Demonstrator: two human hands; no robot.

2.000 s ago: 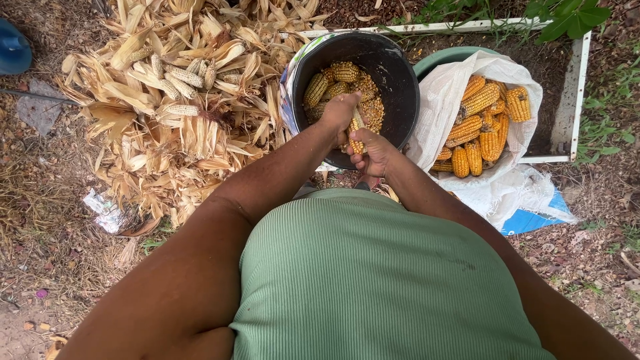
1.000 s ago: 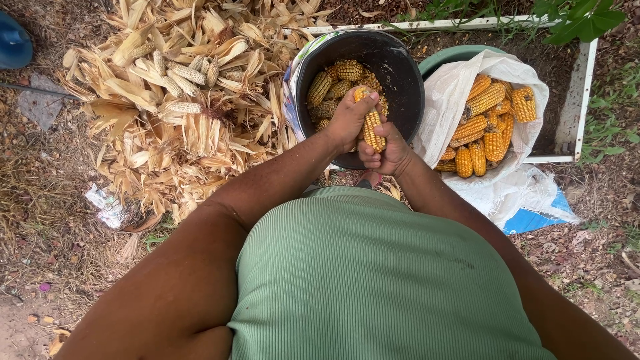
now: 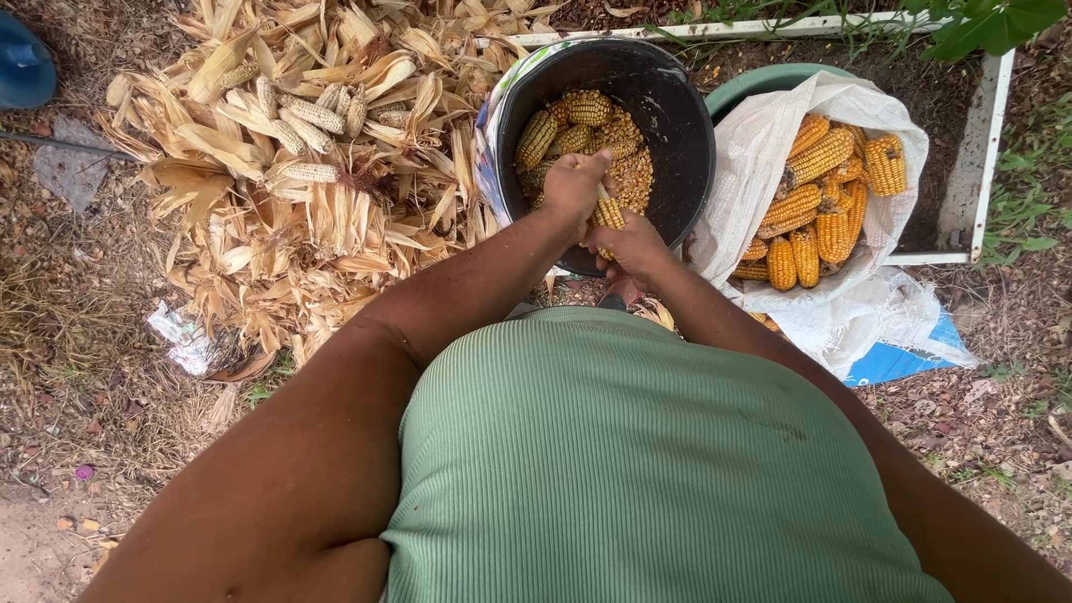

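Note:
Over the near part of a black bucket (image 3: 699,159), my right hand (image 3: 634,244) is closed around the lower end of a corn cob (image 3: 608,214) with yellow kernels. My left hand (image 3: 575,186) grips the cob's upper end, where a pale strip shows without kernels. Loose kernels (image 3: 631,177) and several yellow cobs (image 3: 536,138) lie inside the bucket under my hands. To the right, an open white woven sack (image 3: 737,201) holds many yellow corn cobs (image 3: 822,156).
Dry corn husks (image 3: 335,226) are heaped left of the bucket, with several stripped cobs (image 3: 314,115) on top. A green tub (image 3: 775,77) sits behind the sack, within a white metal frame (image 3: 988,159). A blue container (image 3: 23,63) stands at far left.
My hands and the cob have moved from near the bucket's near rim a little farther over its inside, and the cob's upper end is now covered by my left hand.

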